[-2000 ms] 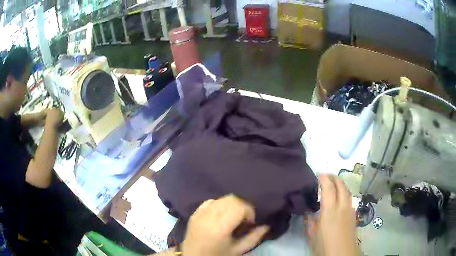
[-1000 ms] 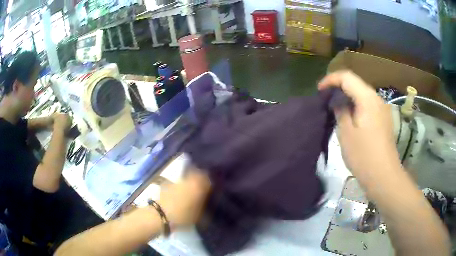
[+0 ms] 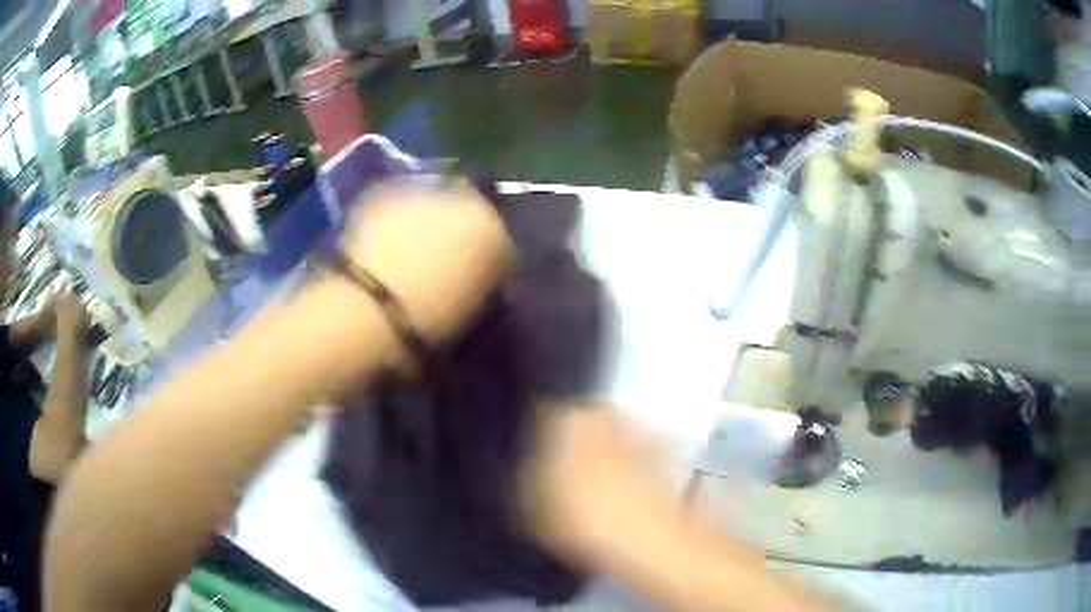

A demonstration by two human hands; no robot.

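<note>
The dark plum-brown garment lies in a long heap on the white table, left of the sewing machine. My left hand is blurred and reaches over the garment's far part; its fingers are hidden, so its grip cannot be told. My right hand is blurred at the garment's right side, nearer to me; its fingers cannot be made out. The cream-white sewing machine head stands at the right, with the presser foot area below it and no garment under it.
Dark scraps lie on the machine bed. A white lamp tube stands beside the head. An open carton is behind. A neighbouring machine, a reddish flask and a person's arm are left. A green basket is lower left.
The garment, lifted and spread between my hands a second ago, now lies lower and narrower. My left hand has moved away from me over it; my right hand has come down leftwards. The view has shifted right.
</note>
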